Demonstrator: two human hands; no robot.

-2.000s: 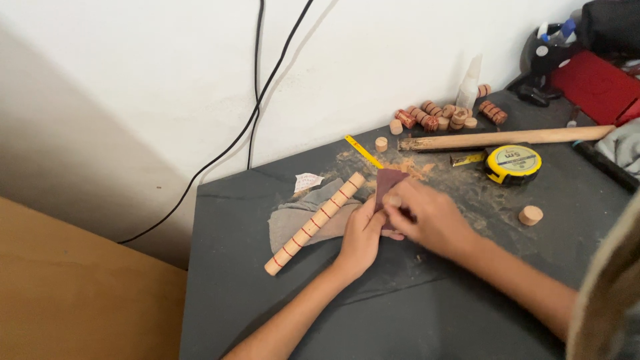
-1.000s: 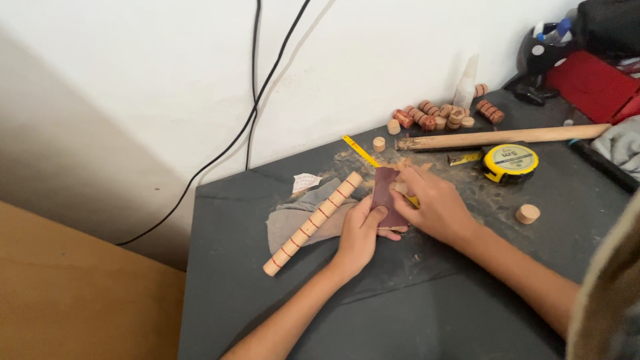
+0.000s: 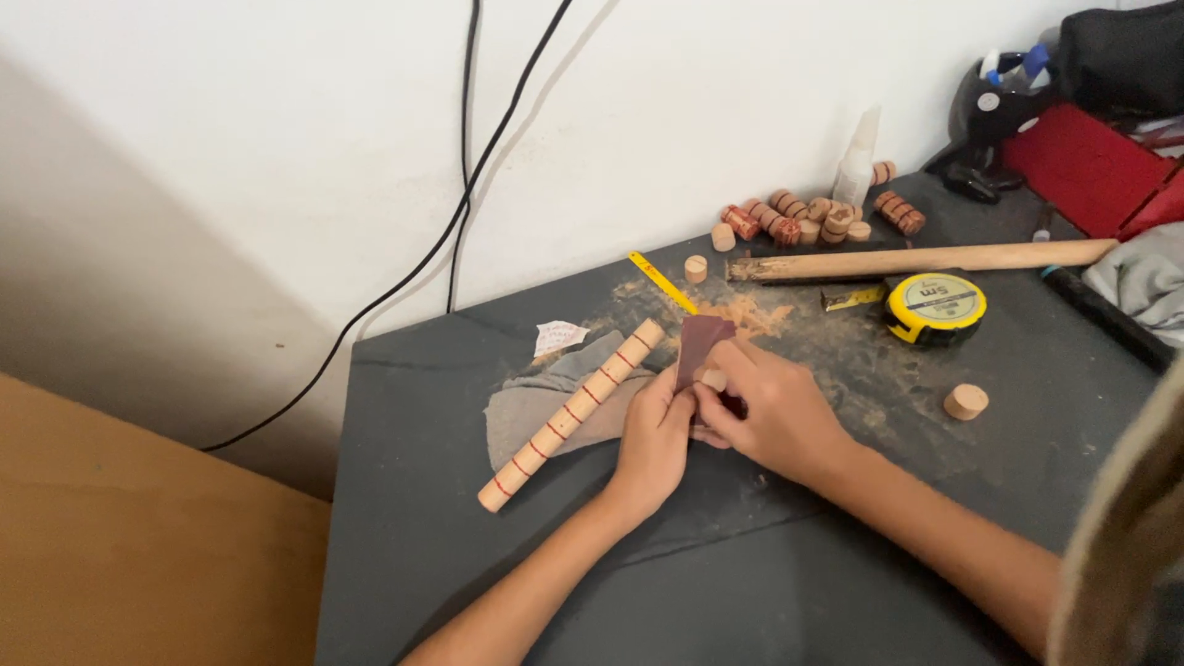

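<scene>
My left hand [image 3: 655,444] holds a piece of dark reddish sandpaper [image 3: 701,344], which stands up from the fingers. Against it, my right hand [image 3: 772,402] pinches a small round piece of wood [image 3: 713,379], mostly covered by the fingertips. Left of the hands, a wooden dowel with red rings marked around it [image 3: 571,416] lies slanted across a grey cloth [image 3: 518,416]. A yellow measuring strip [image 3: 661,282] and a patch of sawdust [image 3: 749,314] are just beyond the sandpaper.
Short wooden pieces, several with dark rings [image 3: 768,219], lie near a white nozzle bottle [image 3: 855,166]. A long wooden rod [image 3: 925,259], a yellow tape measure [image 3: 936,307] and a loose wooden disc [image 3: 966,401] are to the right. Black cables [image 3: 472,180] hang along the wall.
The sandpaper, flatter to view a second ago, is now bent and narrower. My right hand has shifted slightly against it; the dowel and cloth have stayed put.
</scene>
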